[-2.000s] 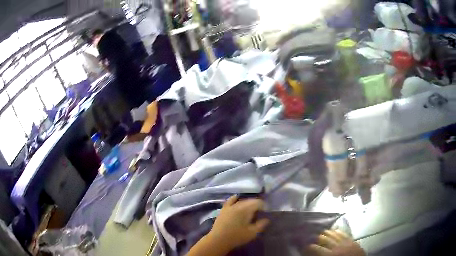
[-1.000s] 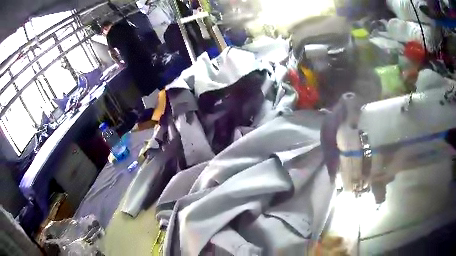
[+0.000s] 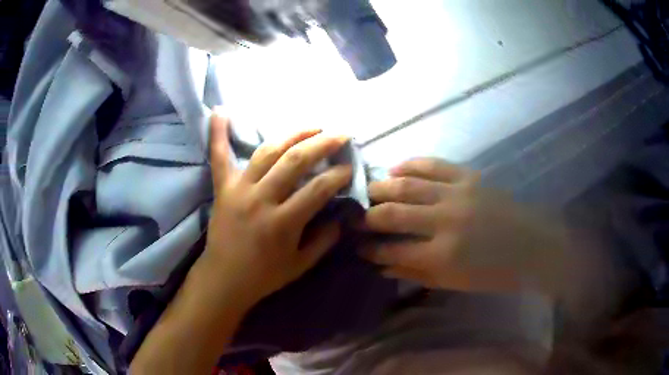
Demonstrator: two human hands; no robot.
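Observation:
A light blue-grey garment piece (image 3: 147,198) lies in folds at the left and runs under my hands. My left hand (image 3: 268,201) lies over the cloth edge with fingers bent, its thumb and fingers on the cloth. My right hand (image 3: 433,223), partly blurred, has its fingertips at a small pale folded edge (image 3: 359,176) beside my left fingers. The darker side of the cloth hangs below both hands. The sewing machine head (image 3: 213,22) is above, with the grey ribbed cylinder (image 3: 363,51). The needle area is lost in glare.
The white machine table (image 3: 543,44) has a dark seam line running to the upper right. Its grey front edge (image 3: 565,124) crosses at the right. My lap and pale clothing show blurred at the bottom. A greenish-yellow surface (image 3: 44,315) shows at the lower left.
The view has swung down and closer to the machine table. My left hand, out of sight one second ago, is now on the cloth, and both hands are together at its edge.

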